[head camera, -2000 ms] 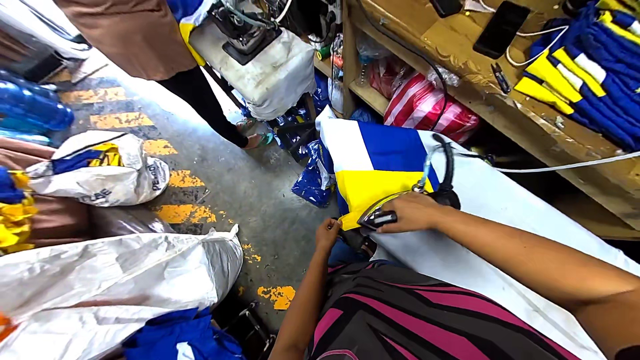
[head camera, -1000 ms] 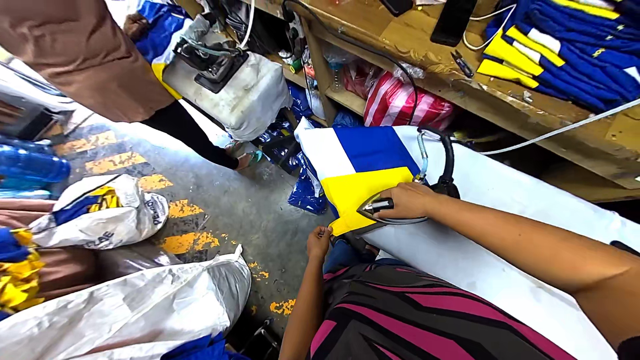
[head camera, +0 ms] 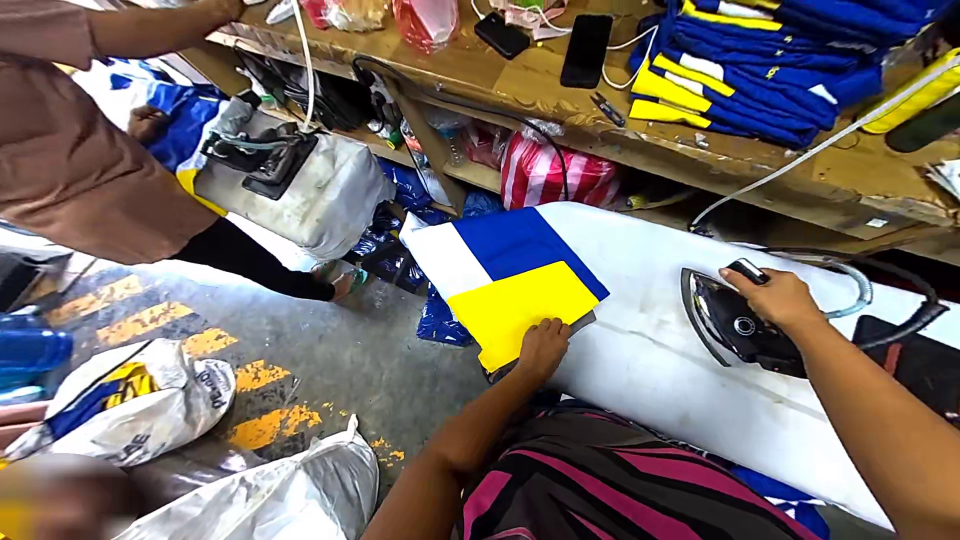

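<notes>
On the white padded ironing board (head camera: 637, 262) lies a yellow, blue and white fabric piece (head camera: 525, 307), over the board's narrow end. My left hand (head camera: 545, 347) rests on the yellow part near its lower edge, fingers bent; whether it pinches the cloth cannot be told. My right hand (head camera: 776, 296) grips the handle of a black steam iron (head camera: 742, 322), which is to the right of the fabric and apart from it. A hose runs from the iron's rear to the right. Beside the iron is a dark flat pad (head camera: 907, 367), partly behind my right forearm.
A wooden table (head camera: 832, 176) runs behind the board, with stacked blue and yellow garments (head camera: 750, 82), phones (head camera: 586, 51) and thread snips (head camera: 607, 109). At left, a person (head camera: 82, 150) stands by another padded board (head camera: 330, 187) with an iron (head camera: 274, 157). White sacks (head camera: 142, 397) lie lower left.
My right hand has moved the iron off the yellow fabric to the right. My left hand has moved from the fabric's lower corner onto the yellow part. The view has shifted.
</notes>
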